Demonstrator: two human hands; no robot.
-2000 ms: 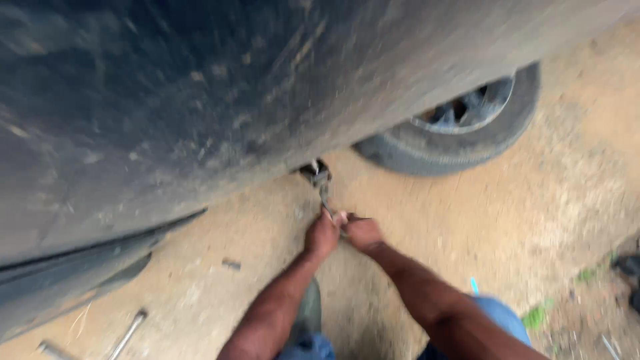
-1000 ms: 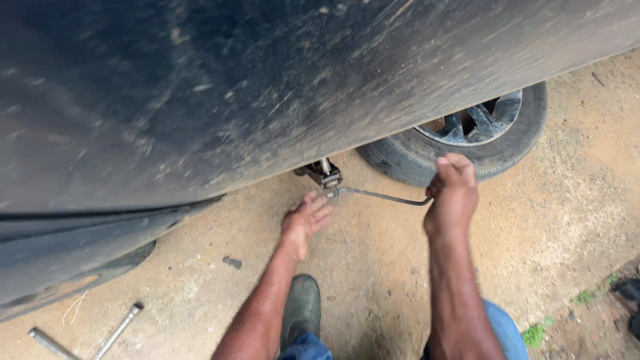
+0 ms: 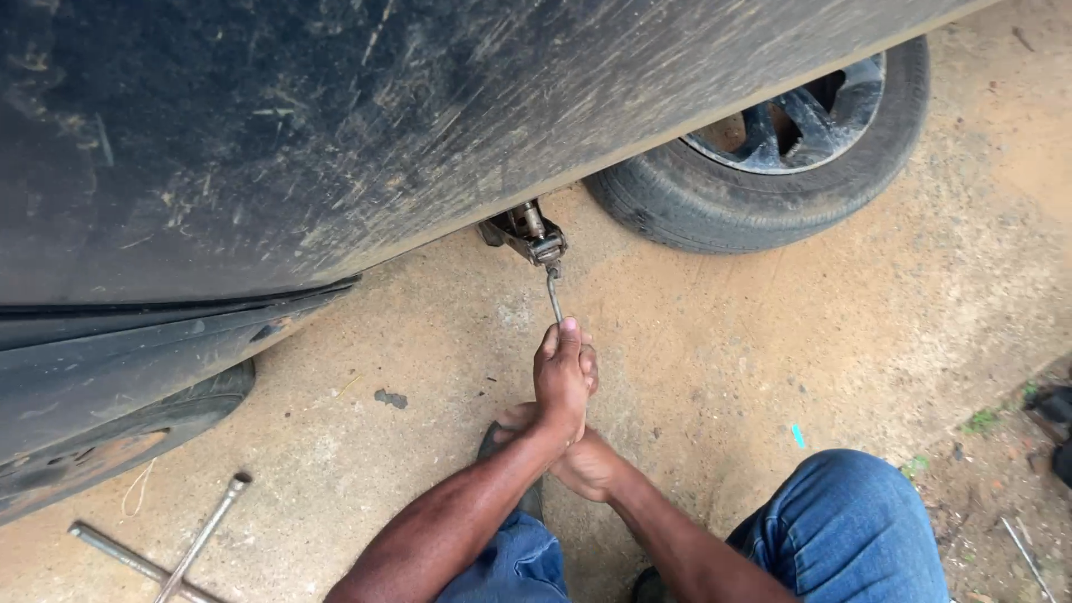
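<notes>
Under the sill of a dirty dark car [image 3: 335, 126] stands a scissor jack [image 3: 536, 234], only its near end showing. A bent metal crank rod [image 3: 554, 297] runs from the jack toward me. My left hand [image 3: 565, 377] is closed around the rod, thumb on top. Below it, partly covered by my left wrist, is my right hand [image 3: 578, 461]; its fingers point left, and whether it grips the rod's end is hidden.
A wheel with tire [image 3: 754, 201] lies flat on the concrete ground [image 3: 712, 335], partly under the car. A cross lug wrench [image 3: 197, 536] lies at the lower left, near a mounted wheel [image 3: 184, 419]. My knee in jeans [image 3: 854, 519] is at the lower right.
My left hand, open beside the jack a second ago, has closed on the rod. My right hand has moved from the right to below my left one, and the rod has swung toward me.
</notes>
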